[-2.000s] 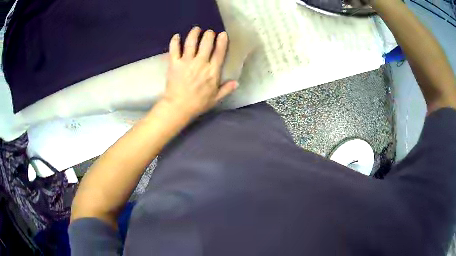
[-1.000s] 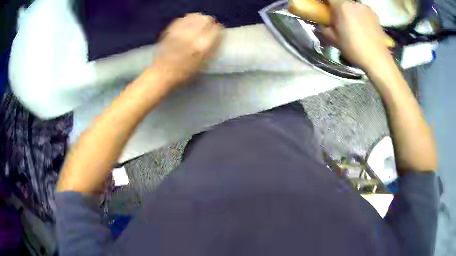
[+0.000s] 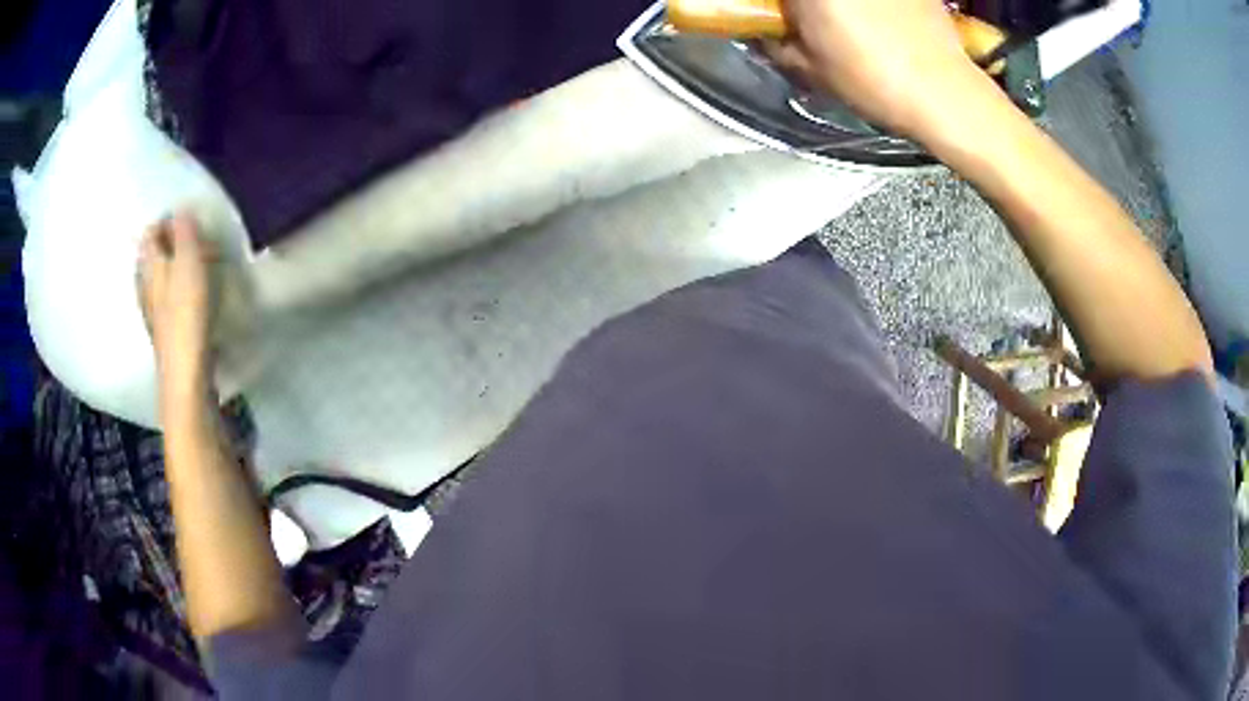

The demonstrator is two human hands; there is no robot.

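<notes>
A dark purple cloth [image 3: 356,110] without checks lies over the pressing form [image 3: 452,192] at the top. My right hand [image 3: 877,55] is closed around the orange-brown handle [image 3: 726,17] of the steam iron [image 3: 726,85]. The iron's tip points left, at the right end of the form, beside the dark cloth. My left hand [image 3: 178,281] is on the white rounded end [image 3: 103,233] of the form, with bent fingers. Whether it pinches the cover there cannot be told.
The white table cover [image 3: 411,370] runs along the front edge. A heap of plaid garments [image 3: 103,500] lies at lower left, with a dark strap [image 3: 343,482] beside it. A wooden stool [image 3: 1020,404] stands on the speckled floor at right. A pale blue-grey surface [image 3: 1205,151] is at the far right.
My right hand has brought the iron from the upper right leftwards beside the dark cloth. My left hand has moved from the cloth's lower edge left to the form's white end. The view has shifted too.
</notes>
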